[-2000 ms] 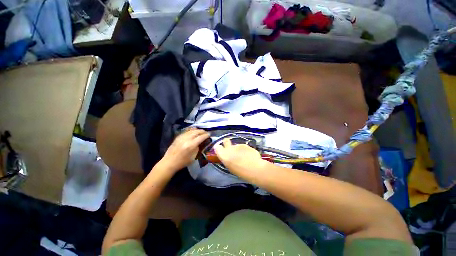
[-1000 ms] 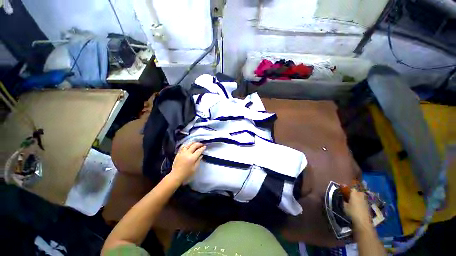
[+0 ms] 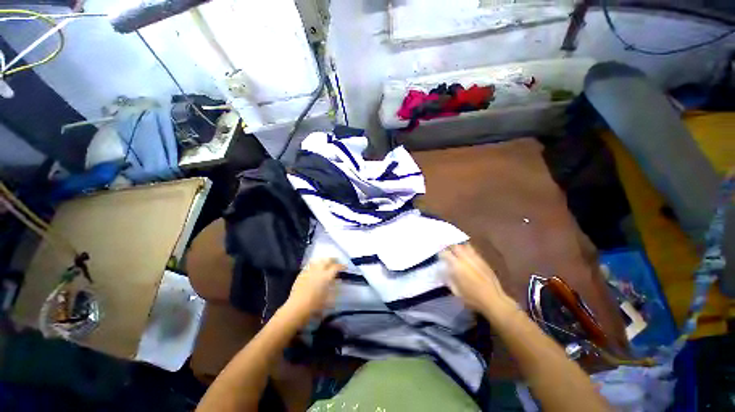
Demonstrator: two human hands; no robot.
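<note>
The black garment with its white inner side (image 3: 419, 241) lies spread and rumpled over the padded arm and the brown table. Plain black cloth hangs at its left. My left hand (image 3: 321, 283), slightly blurred, is on the garment's left part near a dark seam. My right hand (image 3: 467, 272) is at the garment's right edge, its fingertips at the white cloth; its exact hold is unclear. The steam iron (image 3: 564, 310) rests on the table's right side, apart from my hands, its orange-brown handle showing.
The brown table pad (image 3: 500, 189) extends behind and right. A blue basket (image 3: 645, 282) stands right of the iron. The wrapped hose (image 3: 703, 282) hangs at the far right, near a grey padded board (image 3: 653, 129). A white trough (image 3: 516, 121) holds red and pink cloth.
My right hand has left the iron on the table and moved left to the garment. The garment's right part has shifted and refolded. The view has also shifted.
</note>
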